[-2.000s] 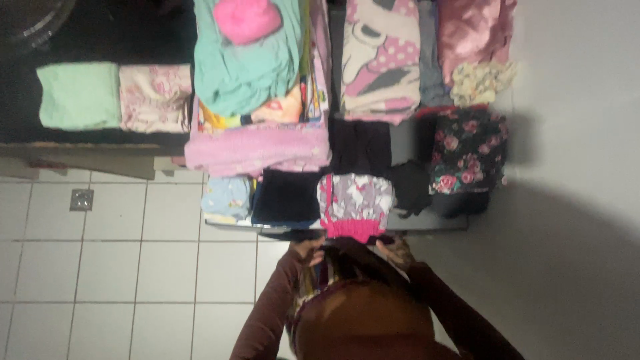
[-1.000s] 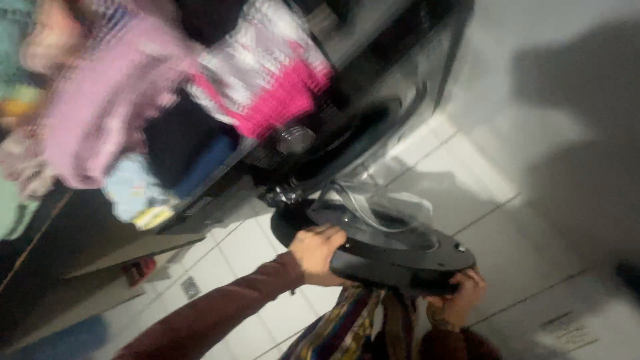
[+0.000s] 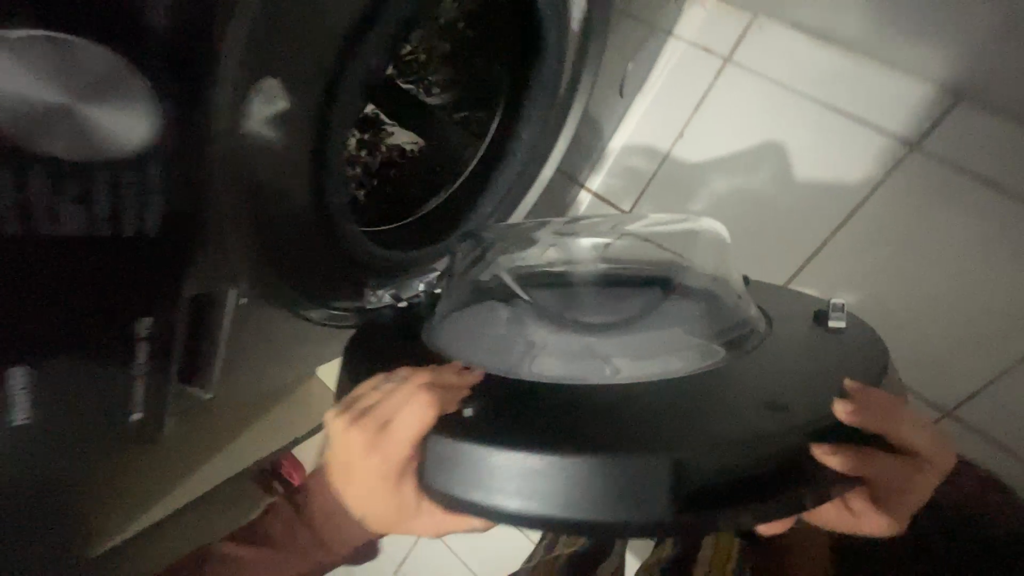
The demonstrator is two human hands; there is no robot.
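A front-loading washing machine's round door (image 3: 560, 432), black with a clear glass bowl (image 3: 592, 312), stands open on its hinge. My left hand (image 3: 400, 448) grips the rim on the left, fingers on top and thumb below. Around the right part of the rim curl the fingers of my right hand (image 3: 880, 464). Behind the door is the machine's drum opening (image 3: 432, 120), ringed by a dark rubber gasket (image 3: 528, 152). Inside it lies dark patterned cloth (image 3: 384, 152), partly in shadow. A small metal latch (image 3: 837, 313) sticks up from the door's right side.
The machine's dark front panel (image 3: 200, 184) has a large silver dial (image 3: 76, 96) at upper left. Pale floor tiles (image 3: 904, 208) lie to the right, beside a wall. A pale ledge (image 3: 216, 464) and a small red thing (image 3: 290, 470) are at lower left.
The view has swung from the folded clothes down to the machine's front. My hands, earlier at the edge below the clothes, now hold the open door, as they did one second ago.
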